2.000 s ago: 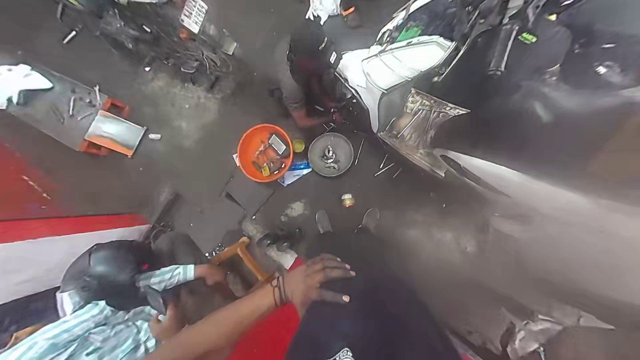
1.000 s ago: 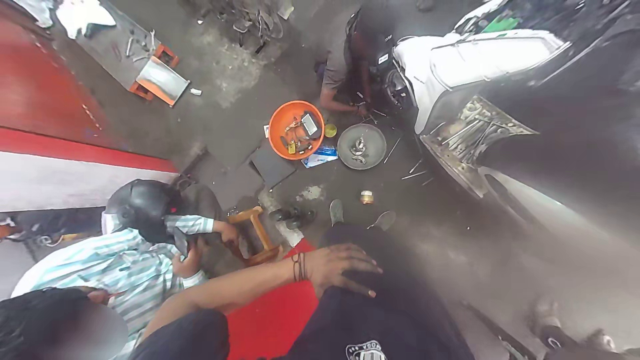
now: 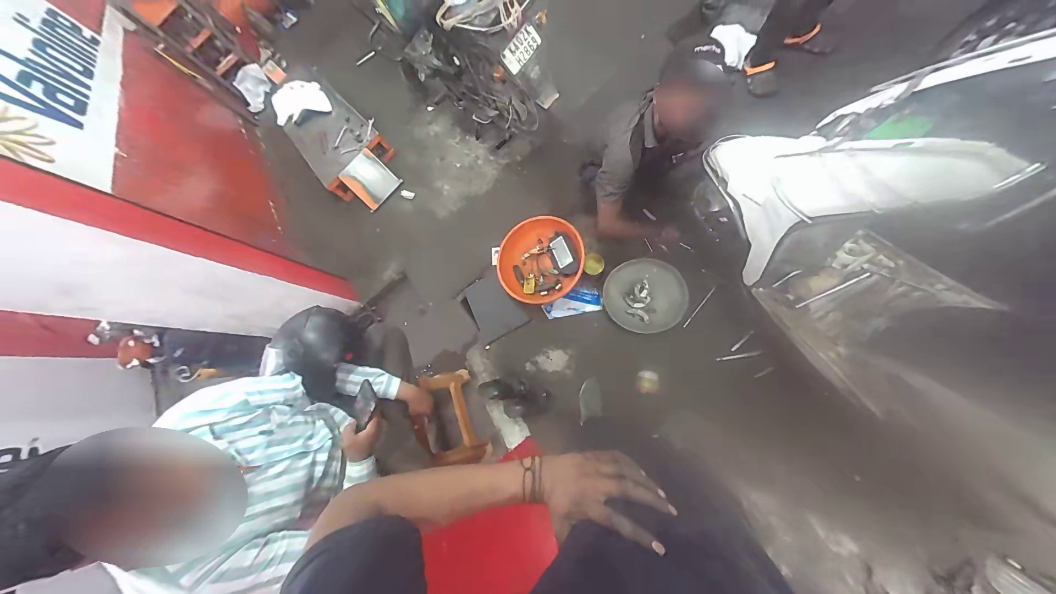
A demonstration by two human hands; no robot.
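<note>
My left hand (image 3: 606, 495), with dark bands at the wrist, rests palm down on my dark-clothed leg; its fingers are spread and hold nothing. My right hand is out of view. Beneath my forearm lies a red surface (image 3: 491, 549). Ahead on the floor stands an orange basin (image 3: 505, 276) with small parts and a boxy item in it. Right of it is a round grey pan (image 3: 615, 309) holding several metal pieces. A blue and white packet (image 3: 573, 303) lies between them, and a small yellowish container (image 3: 594, 264) stands close by.
A person (image 3: 623, 157) crouches by a white scooter (image 3: 891, 169). Left, a person in a striped shirt (image 3: 256, 429) holds a phone (image 3: 365, 404) beside a wooden stool (image 3: 466, 412). Rods (image 3: 738, 356) lie on the floor; a low bench (image 3: 318, 148) holds tools.
The view has shifted, with more of the wall and bench area now in sight. My left hand stays on my leg.
</note>
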